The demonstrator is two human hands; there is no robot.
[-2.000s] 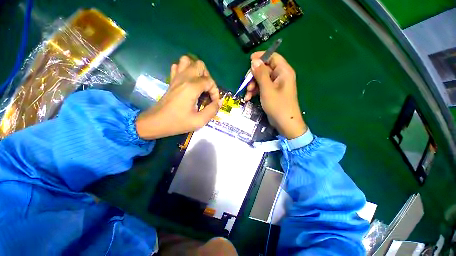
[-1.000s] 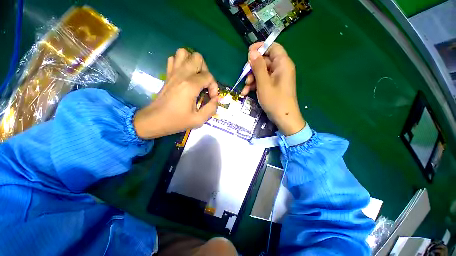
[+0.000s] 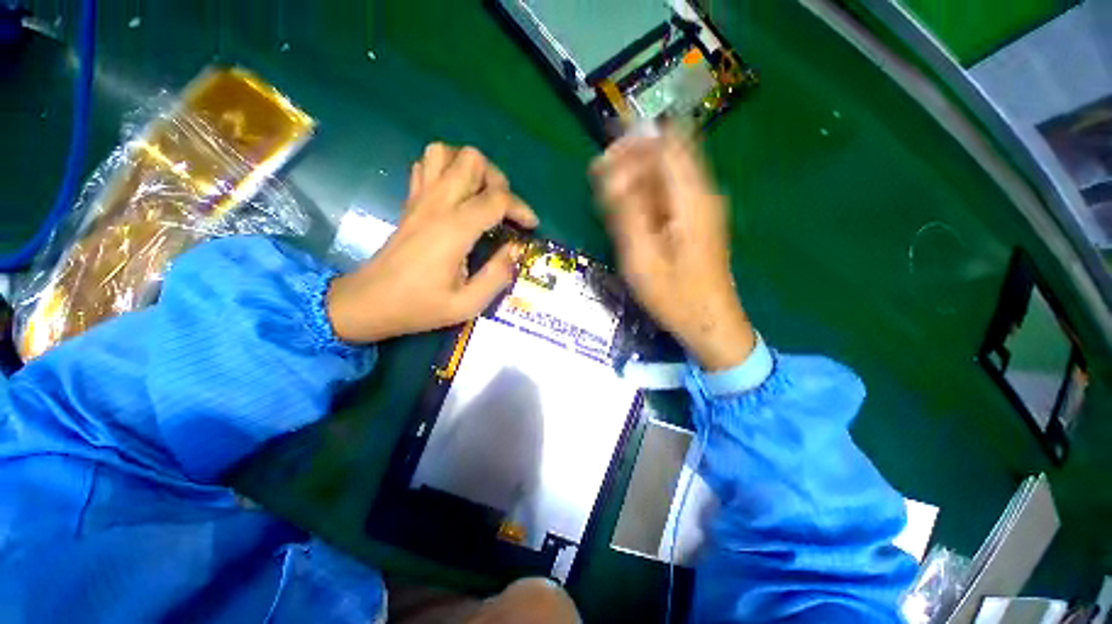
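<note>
The open tablet screen assembly [image 3: 518, 421], black-framed with a bright silvery back, lies tilted in front of me, its mainboard [image 3: 555, 274] at the far end with yellow-amber patches. My left hand [image 3: 427, 250] is at its far left corner, thumb and index finger apart and touching the corner area; I see nothing held in it. My right hand [image 3: 668, 238] is motion-blurred above and right of the board. A pale smear at its fingertips fits the tweezers [image 3: 646, 127], whose tip cannot be made out. A pale wrist strap is on the right wrist.
A plastic bag of amber sheets [image 3: 226, 134] lies left. A white strip [image 3: 362, 233] is beside my left hand. A second open tablet [image 3: 665, 85] lies beyond, another [image 3: 1037, 354] right. A grey pad sheet [image 3: 655, 488] lies right of the tablet, card sheets [image 3: 1006, 549] lower right. A metal rail curves along the right.
My left thumb and index finger have parted and now lie at the tablet corner. My right hand has lifted off the board and is blurred. The view has shifted slightly.
</note>
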